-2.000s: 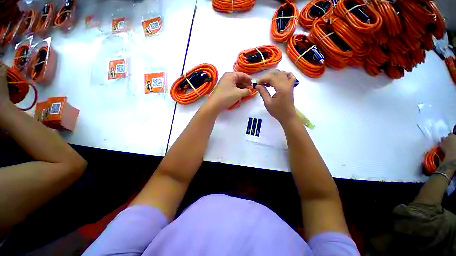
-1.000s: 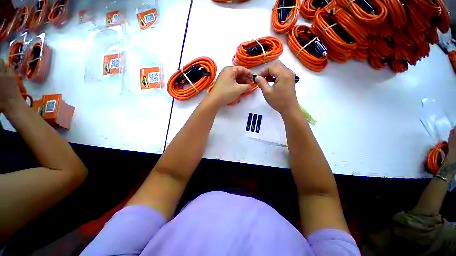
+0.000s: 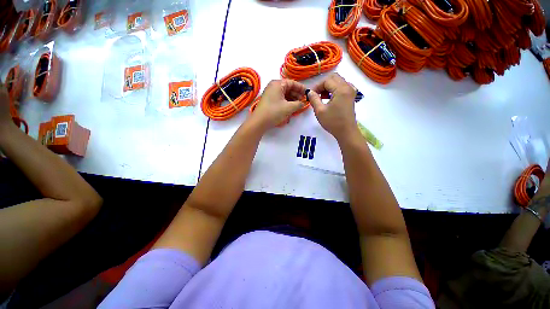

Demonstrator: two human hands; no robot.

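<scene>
My left hand [image 3: 278, 104] and my right hand [image 3: 336, 104] meet fingertip to fingertip over an orange coiled cable [image 3: 285, 121], mostly hidden beneath them. A black plug [image 3: 359, 96] sticks out past the right side of my right hand, which grips it. A small dark part shows between my fingertips; whether my left fingers grip it or only press on it is hard to tell, but they are closed on it. A white label sheet [image 3: 328, 158] with a few black labels [image 3: 306, 147] lies flat below my hands. Two tied orange coils lie beside and behind my hands.
A heap of orange coils [image 3: 422, 36] fills the back right. A yellow-green strip [image 3: 370, 136] lies by my right forearm. At left are clear packaging with insert cards [image 3: 181, 94], a card stack [image 3: 65, 134] and a neighbour's arm [image 3: 48, 163]. Another person's arm [image 3: 531, 220] is at right.
The view has shifted slightly, so the table things sit a little higher. My hands stay together at the plug, with small finger movements. The left neighbour's arm has moved.
</scene>
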